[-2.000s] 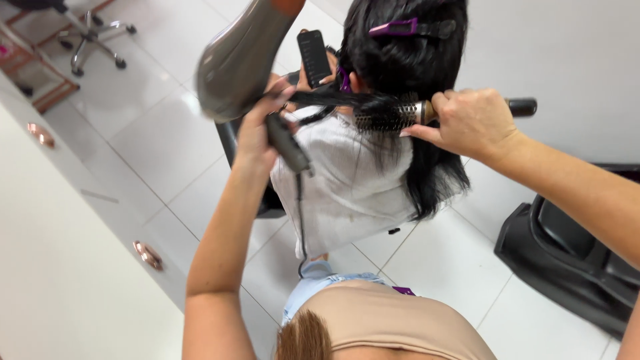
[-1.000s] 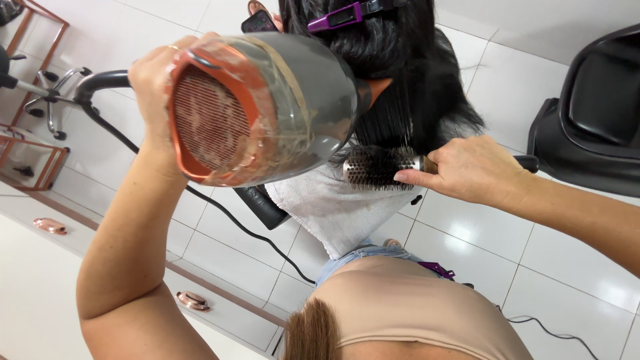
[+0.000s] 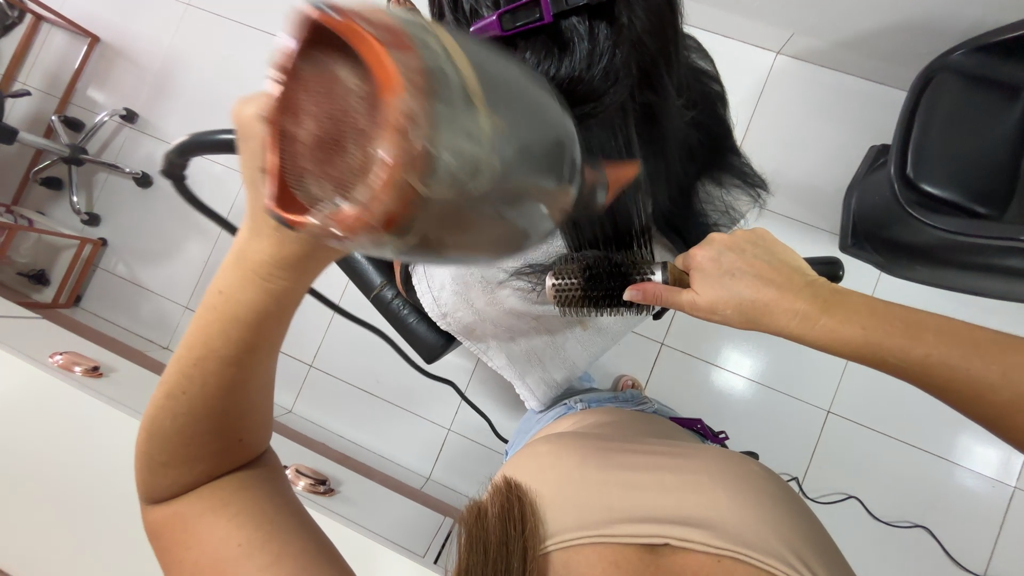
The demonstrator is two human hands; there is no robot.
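My left hand (image 3: 268, 172) grips a grey and orange hair dryer (image 3: 448, 136), blurred; its body hides most of the fingers. The dryer's orange nozzle (image 3: 614, 182) points at a seated person's long black hair (image 3: 624, 104). In my right hand (image 3: 736, 280) is a round metal-barrel hairbrush (image 3: 604, 284), held by its handle. A lock of the black hair is stretched down over the brush bristles. A purple hair clip (image 3: 516, 16) holds hair higher on the head. Below the brush, a white towel (image 3: 512, 336) covers the person's back.
A black padded chair (image 3: 960, 160) stands at right. The dryer's cord (image 3: 376, 332) runs past a black armrest (image 3: 400, 308). A white cabinet (image 3: 72, 448) with copper-coloured handles lies at left, beyond it a wheeled chair base (image 3: 76, 152). Another cable (image 3: 872, 512) crosses the tiled floor.
The dryer has swung from the left of the head to above the hair, with its rear grille now facing me. The brush has moved from beside the head down to the hair's lower part.
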